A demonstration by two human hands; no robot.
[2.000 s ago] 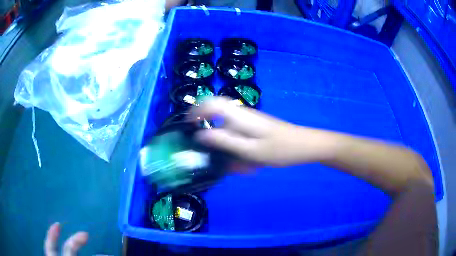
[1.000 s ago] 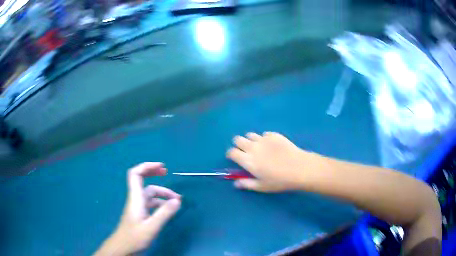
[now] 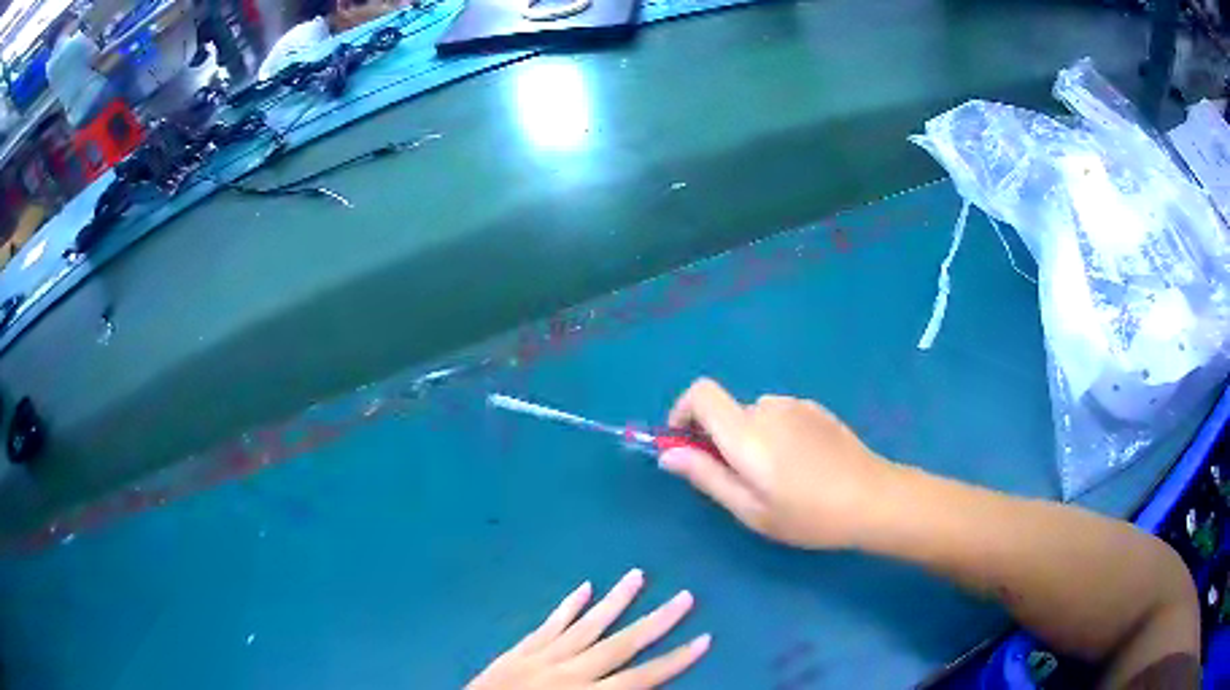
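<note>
The screwdriver (image 3: 668,441) has a red, partly clear handle and a thin silver shaft that points left, a little above the teal bench top (image 3: 364,566). My right hand (image 3: 782,465) is closed around its handle. My left hand (image 3: 594,650) is at the bottom edge, partly cut off, with its fingers spread and nothing in it. It is below and left of my right hand, apart from the screwdriver.
A clear bag of white parts (image 3: 1126,283) lies at the right. The blue bin (image 3: 1194,465) shows at the lower right edge. Black cables (image 3: 176,162) are heaped at the far left. A small dark cup (image 3: 23,434) is on the darker green strip (image 3: 755,148) at the left edge.
My view has swung from the bin to the bench. My right hand let go of the unit, took hold of the screwdriver and lifted it. My left hand has moved right and down, and its fingers have spread.
</note>
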